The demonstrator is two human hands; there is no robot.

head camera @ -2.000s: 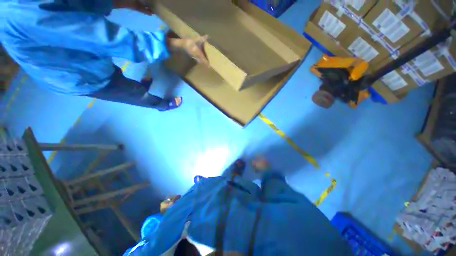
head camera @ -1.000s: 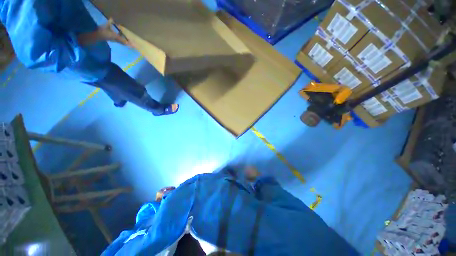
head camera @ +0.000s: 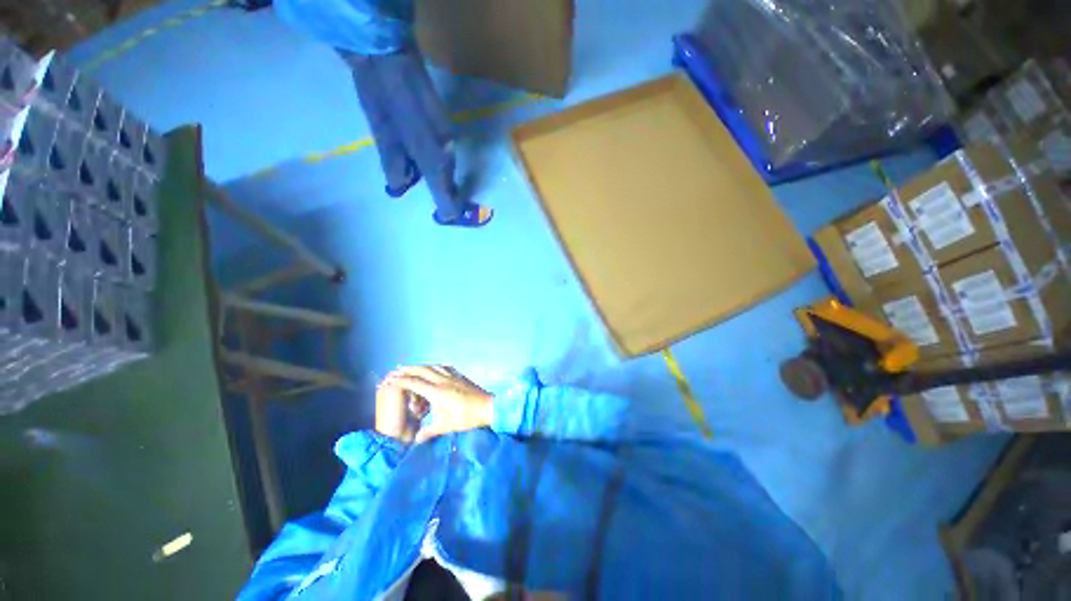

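Note:
My left hand [head camera: 395,411] and my right hand [head camera: 451,400] are together in front of my body, low in the view. The right fingers reach over the left hand, and a small dark gap shows between the palms. No object shows in them; whether they hold something small cannot be told. A large shallow cardboard tray [head camera: 669,217] lies open side up on the floor ahead, apart from my hands. Another person [head camera: 393,100] in blue workwear stands beyond, beside a second large brown cardboard piece [head camera: 499,41], cut off at the top edge.
Stacked phone boxes [head camera: 76,211] stand on the green bench [head camera: 106,470] at left, with a small pale piece [head camera: 174,546] near its edge. Its metal legs [head camera: 282,311] reach out. A wrapped pallet load [head camera: 822,82], sealed master cartons [head camera: 975,264] and an orange pallet jack [head camera: 857,352] are at right.
The upper cardboard piece is now off the tray and away with the other person. My hands have come into view together. The view has turned, showing more of the bench and its boxes.

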